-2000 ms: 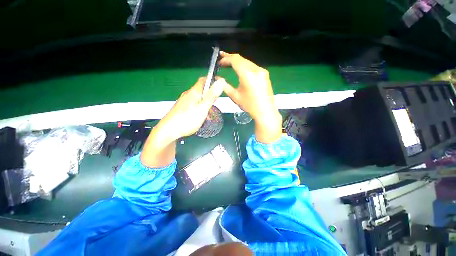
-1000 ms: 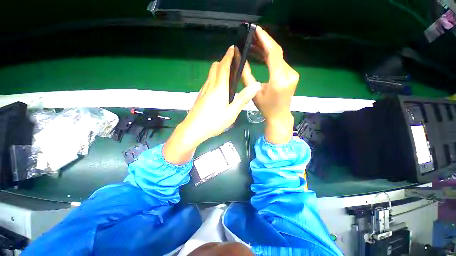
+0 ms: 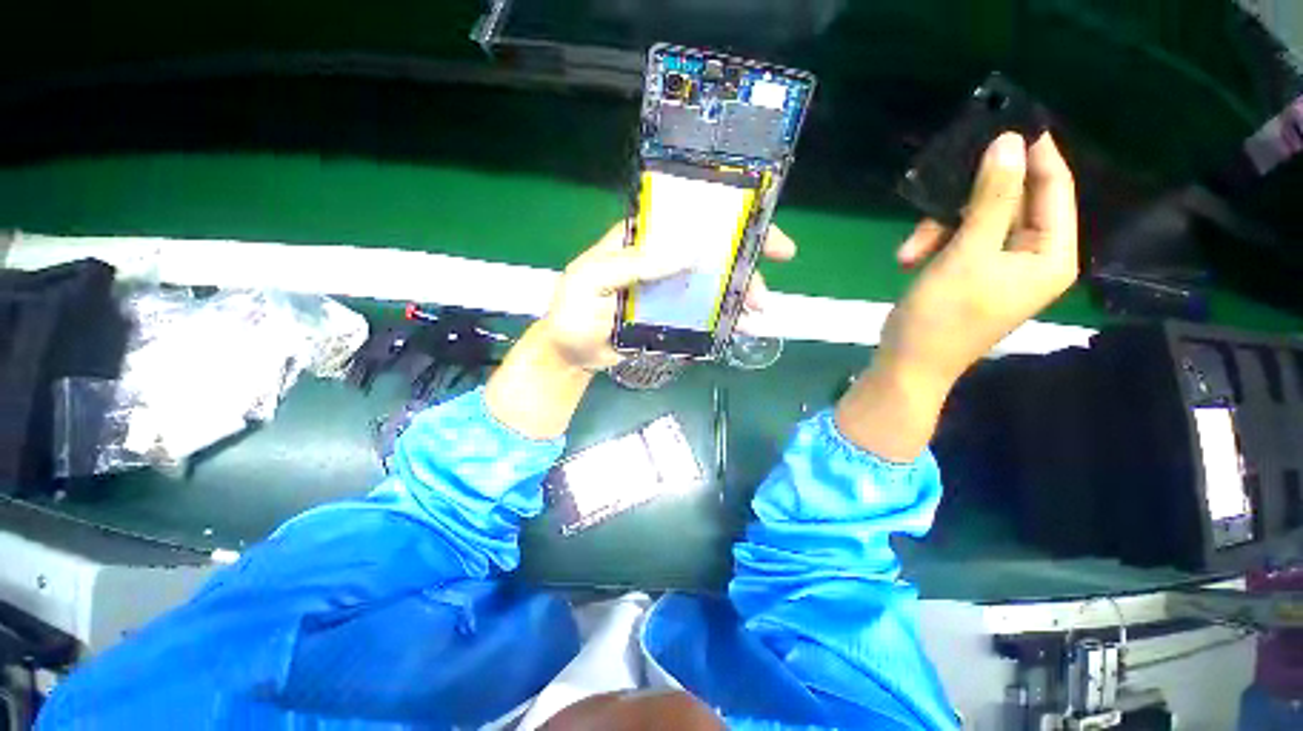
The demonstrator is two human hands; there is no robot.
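My left hand (image 3: 593,293) holds an open phone assembly (image 3: 715,122) by its lower part, over the conveyor edge. Its open back faces me, with a blue-green mainboard (image 3: 686,89) at the top and a pale battery (image 3: 693,222) with yellow edges below. My right hand (image 3: 993,264) holds a thin black inner back cover (image 3: 965,150) with a camera hole, raised to the right, apart from the phone. A second open phone (image 3: 625,473) lies flat on the dark green mat. Thin tweezers (image 3: 720,436) lie beside it.
Crinkled plastic bags (image 3: 186,371) and black parts (image 3: 422,350) lie at the left. A grey speckled dish (image 3: 646,371) and a clear round dish (image 3: 755,349) are partly behind the held phone. A black phone tray (image 3: 1143,429) stands at the right. The white-edged green conveyor (image 3: 357,214) runs behind.
The held phone has turned from edge-on to show its open back. My right hand has moved away to the right with the black cover, separate from the phone.
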